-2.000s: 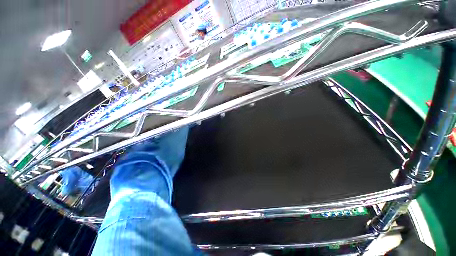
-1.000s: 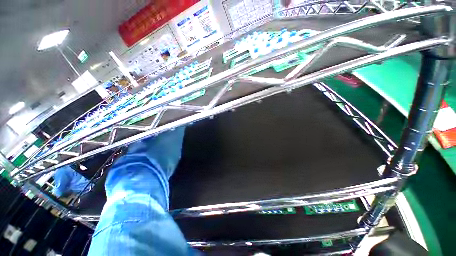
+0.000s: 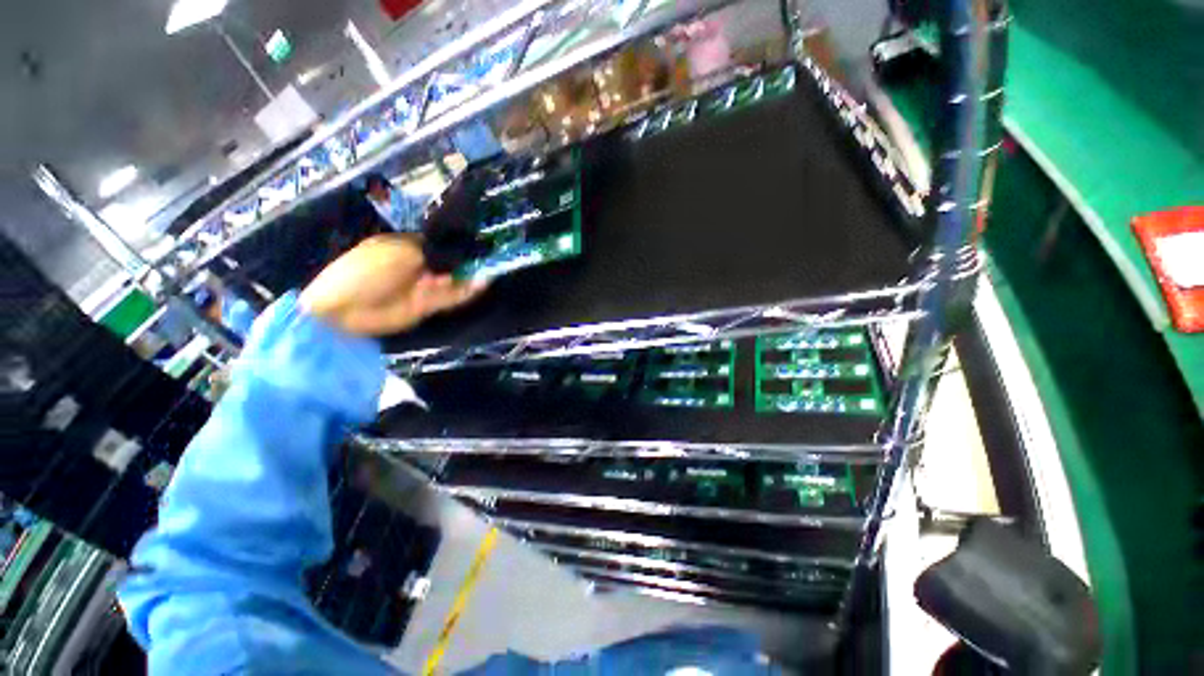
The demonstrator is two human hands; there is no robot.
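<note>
My left hand [image 3: 383, 288], bare at the back with dark coverings near the fingertips, reaches in from the left in a light blue sleeve. It holds the left edge of a green circuit board panel [image 3: 531, 251] over the black shelf mat [image 3: 739, 198] of the wire rack. The panel is tilted in view; whether it touches the mat I cannot tell. A black handheld scanner [image 3: 1010, 601] shows at the lower right. My right hand is not visible.
More green panels [image 3: 816, 372] lie on the shelf below, and others lower down. A chrome post [image 3: 953, 172] stands right of the shelf. A green bench [image 3: 1096, 93] with a red-orange pack [image 3: 1175, 264] is at the far right. A yellow line [image 3: 462, 597] crosses the floor.
The view has shifted lower, showing more lower shelves. My left hand, earlier hidden behind the rack's upper rail with only the sleeve showing, is now visible with a panel. The scanner shows more fully.
</note>
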